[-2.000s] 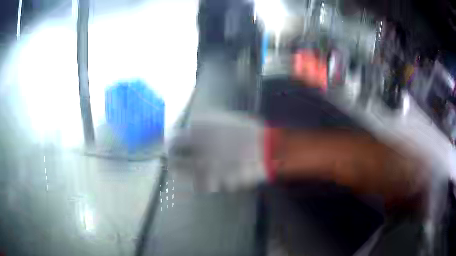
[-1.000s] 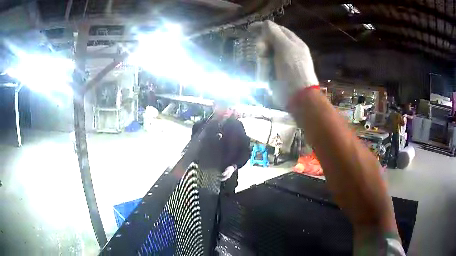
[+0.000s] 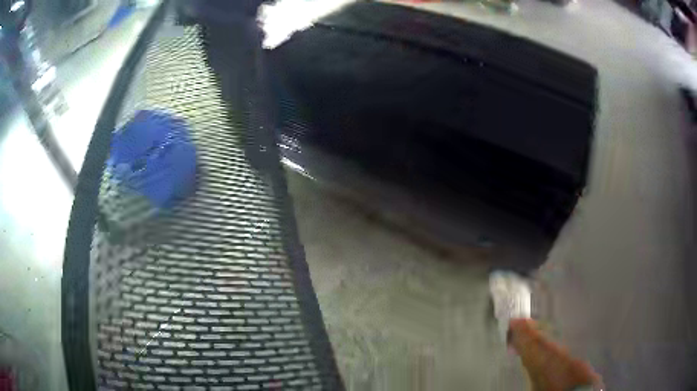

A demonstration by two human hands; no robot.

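Observation:
A large black perforated panel (image 3: 206,282) stands on edge on the left side of the view, its slots see-through. The black panel stack (image 3: 443,114) lies low to the right of it, with shiny film (image 3: 294,156) at its left end. My right hand (image 3: 510,296), in a white glove, is small and blurred at the stack's near lower corner. Whether it touches the stack or grips anything cannot be told. My left hand is not in view.
A blue bin (image 3: 153,156) shows through the panel. A metal post (image 3: 42,130) stands at the left. A dark, blurred shape, perhaps the other worker, is at the top behind the panel. Grey concrete floor (image 3: 374,290) lies in front of the stack.
The view has tipped down towards the floor. My right hand has come down from overhead to the stack's near corner. The panel now stands more upright in the view.

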